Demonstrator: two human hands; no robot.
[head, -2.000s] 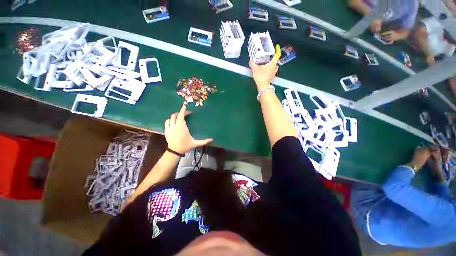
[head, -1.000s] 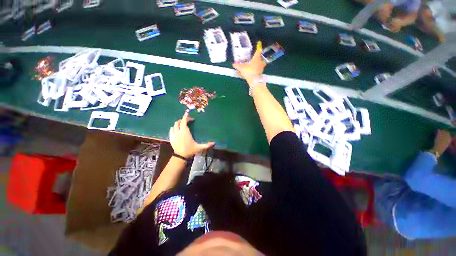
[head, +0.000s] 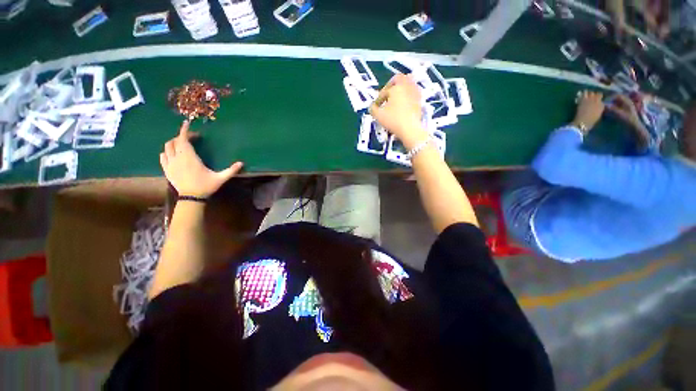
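My left hand (head: 187,164) rests at the bench's near edge, fingers and thumb apart, holding nothing that shows. Its index fingertip is just below a small heap of coppery bits (head: 197,100). My right hand (head: 399,107) is over the right pile of white frames (head: 456,95), with its fingers bent. Its fingertips and anything under them are hidden, so I cannot tell whether it grips a frame. Two stacks of white housings (head: 241,16) stand on the far side of the pale rail, cut by the top edge.
A larger heap of white frames (head: 95,128) lies at the left. An open carton (head: 84,260) with white parts is below the bench edge. Part-assembled units (head: 415,26) lie beyond the pale rail (head: 298,52). A person in blue (head: 603,183) works at the right, near a pale upright (head: 496,30).
My right hand has moved from the far stacks to the right pile of frames. My left hand stays by the coppery heap. The camera view has swung right and down.
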